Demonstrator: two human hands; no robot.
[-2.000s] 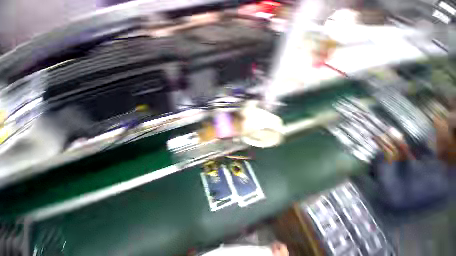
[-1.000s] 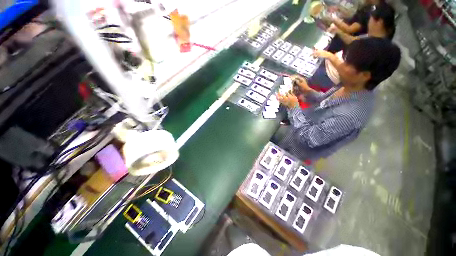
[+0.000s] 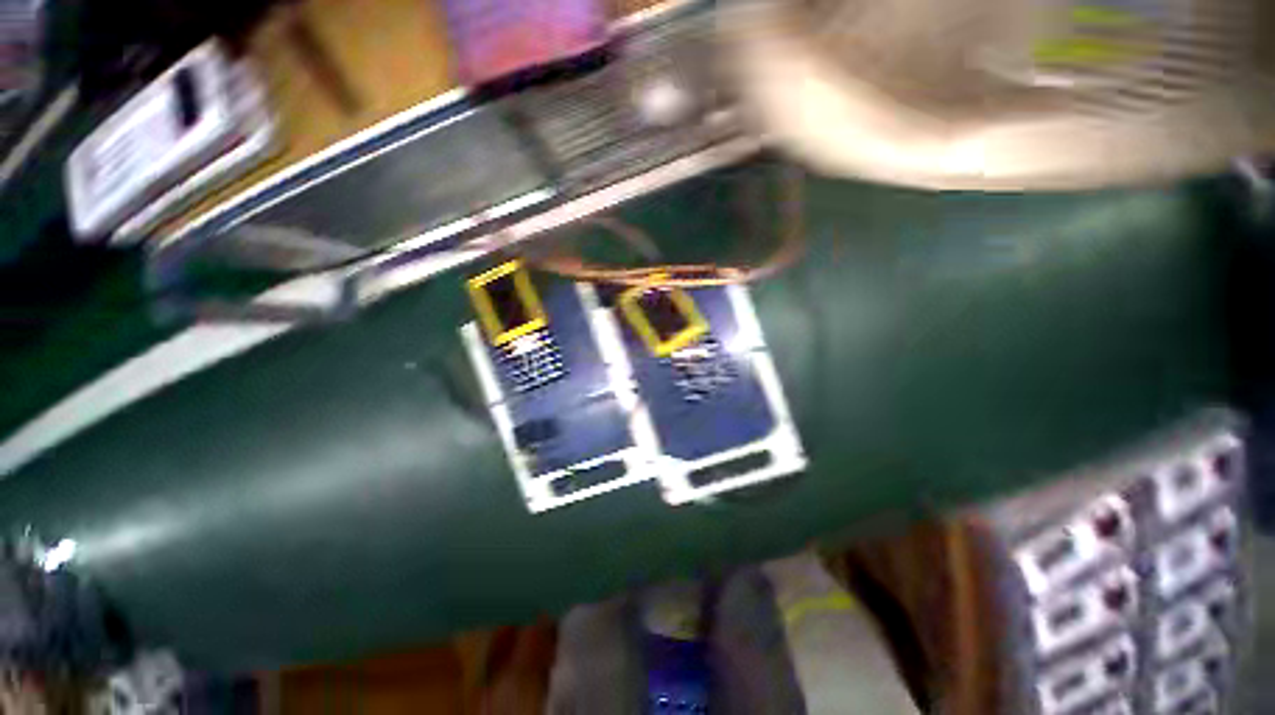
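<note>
No hand of mine is in view. Nearest in front of me, two blue boards with white edges lie side by side on the green bench, the left board point(image 3: 573, 426) and the right board point(image 3: 706, 426). A keypad phone with a yellow screen frame point(image 3: 506, 303) lies at the upper part of the left board. A second keypad phone with a yellow frame point(image 3: 663, 319) lies at the upper part of the right board. Orange-brown wires point(image 3: 657, 275) run just above them. The picture is somewhat blurred.
A cream fan point(image 3: 895, 133) stands at the upper right. Filled trays of white pieces point(image 3: 1084, 608) are at the lower right. A white piece point(image 3: 165, 137), a brown box point(image 3: 343, 63) and a pink block point(image 3: 524, 31) are behind the pale rail point(image 3: 126, 398). Legs point(image 3: 601, 664) show below the bench.
The view has swung left and closer to the bench. The two boards now lie near the centre and look larger. The neighbouring workers have left the view.
</note>
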